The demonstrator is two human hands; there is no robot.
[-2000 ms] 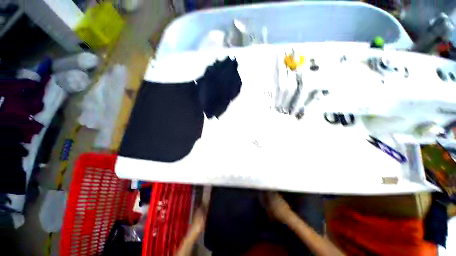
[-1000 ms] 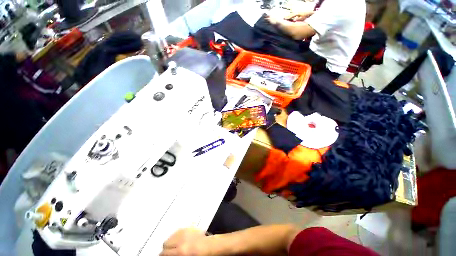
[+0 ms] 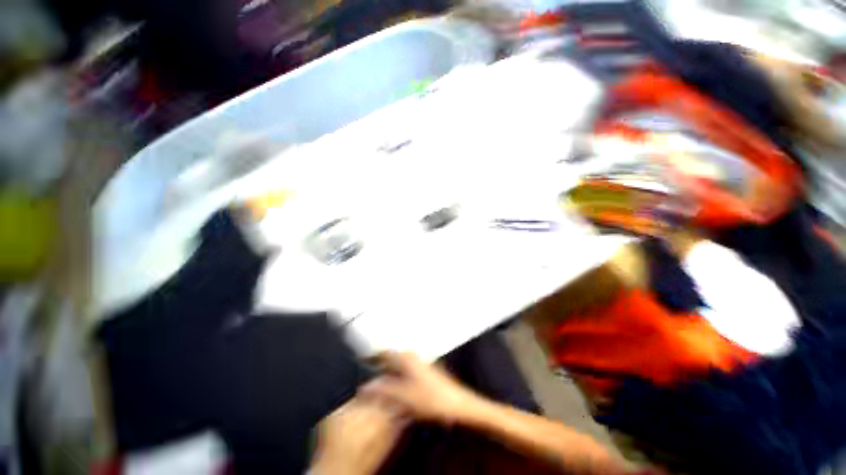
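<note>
The view is strongly blurred. A dark fabric panel (image 3: 278,380) lies over the left front of the white machine table (image 3: 464,288). Another dark area (image 3: 185,306) joins it behind and reaches the needle end of the machine. My right hand (image 3: 416,382) is at the panel's right corner, by the table's front edge. My left hand (image 3: 357,431) is just below it, close to or touching it, beside the panel's edge. The blur hides the fingers, so I cannot tell whether either hand grips the cloth.
The white machine head (image 3: 473,121) crosses the table, with a pale blue trough (image 3: 325,97) behind. Blurred snips (image 3: 524,224) lie on the table. At right are a phone (image 3: 617,202), an orange basket (image 3: 779,176), a white roll (image 3: 742,301), orange fabric (image 3: 640,339) and dark bundles (image 3: 714,417).
The view has swung back left from the right side. Dark fabric at the left is in view again, now reaching the front. Both hands show together, where only my right hand showed before.
</note>
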